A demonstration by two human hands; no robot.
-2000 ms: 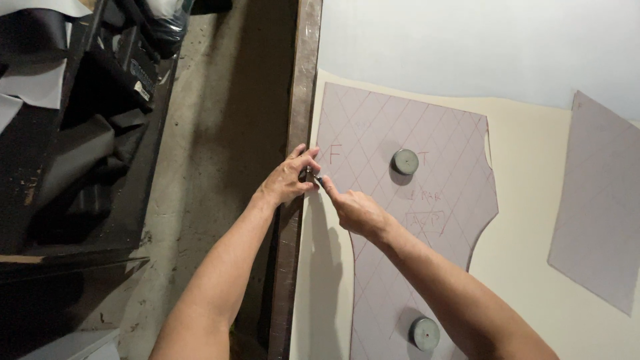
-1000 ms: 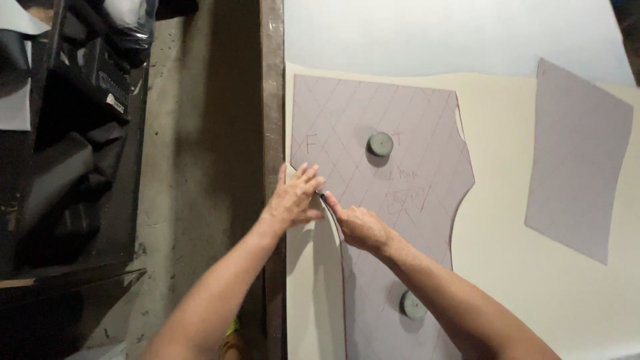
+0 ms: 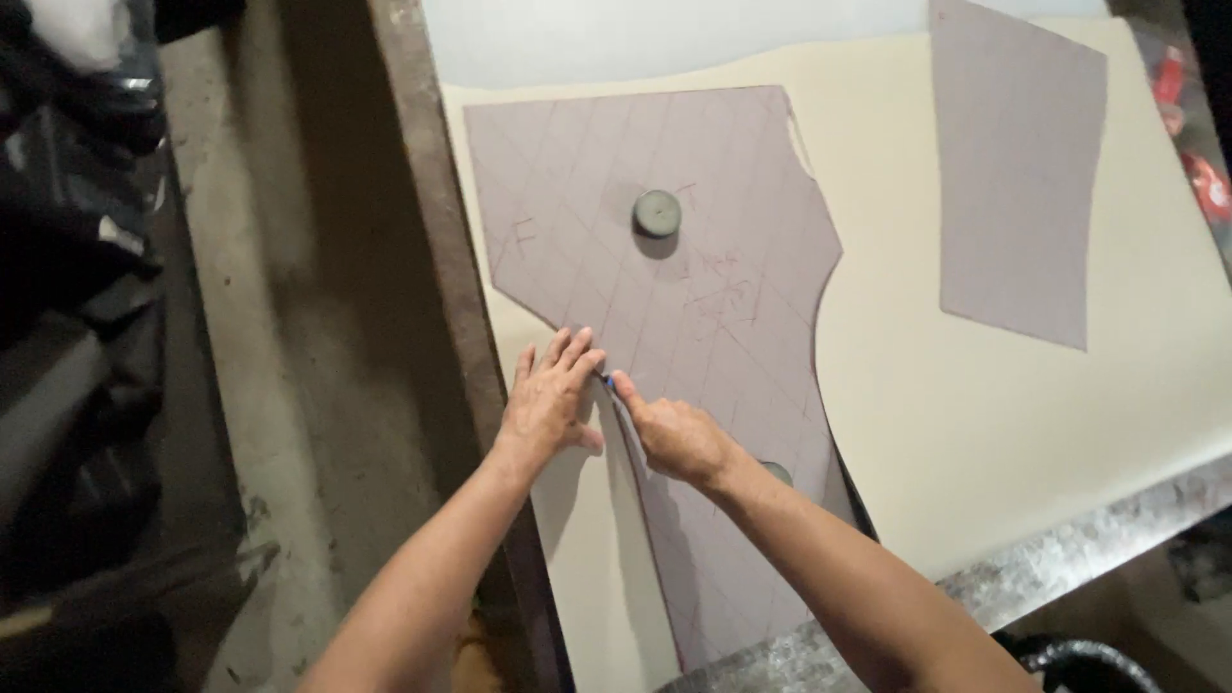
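A large grey-mauve pattern piece (image 3: 577, 192) with diagonal lines and handwritten marks lies on cream sheet material (image 3: 895, 414). A round dark weight (image 3: 657, 214) sits on its upper part; another weight (image 3: 776, 473) is partly hidden behind my right forearm. My left hand (image 3: 551, 399) lies with spread fingers across the pattern's left edge and the cream sheet. Beside its fingertips my right hand (image 3: 674, 428) grips a small dark tool with a bit of blue (image 3: 608, 381), index finger extended along it, at the pattern's edge. Most of the tool is hidden by the hand.
A second grey-mauve piece (image 3: 1015, 183) lies on the right. The table's worn edge (image 3: 438, 192) runs along the left, and its metal edge (image 3: 1088, 558) along the lower right. Black items (image 3: 77, 241) are piled at far left. Red objects (image 3: 1203, 183) show beyond the right edge.
My hands have moved down along the pattern's left edge. The left hand has gone from curled fingers to spread fingers. The view has shifted and turned.
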